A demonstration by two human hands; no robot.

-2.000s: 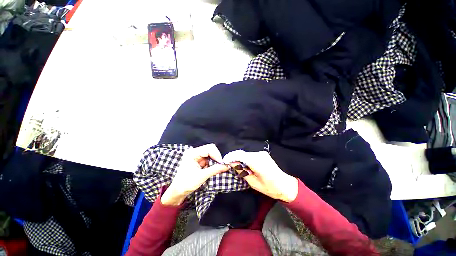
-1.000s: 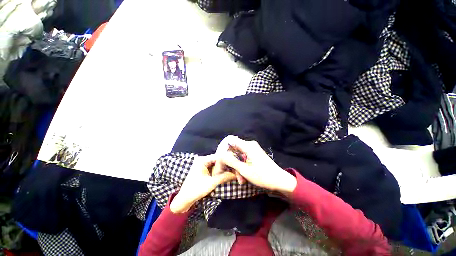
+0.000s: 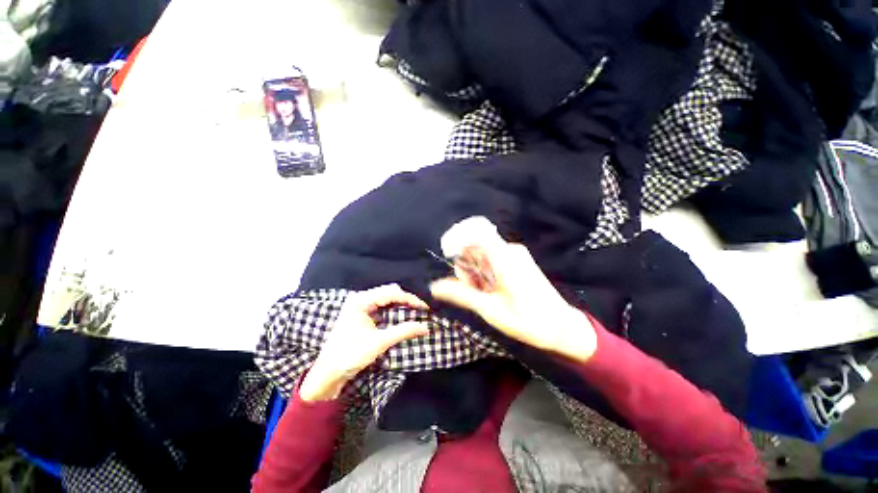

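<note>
A navy padded jacket lies over the table's front edge and my lap. Its black-and-white checked lining is turned out at the front. My left hand holds the checked cloth between thumb and fingers. My right hand is raised above the navy cloth, right of my left hand and apart from it, slightly blurred. Something small and reddish-brown with a thin dark tip shows in its curled fingers, likely thread snips; most of it is hidden.
A lit phone lies on the white table. More navy jackets are heaped behind. Thread clippings lie at the left table edge. A grey striped garment is at the right. Blue crate edges show below the table.
My hands were together at the checked cloth. My right hand has moved up and to the right, away from my left hand. My left hand stays at the lining.
</note>
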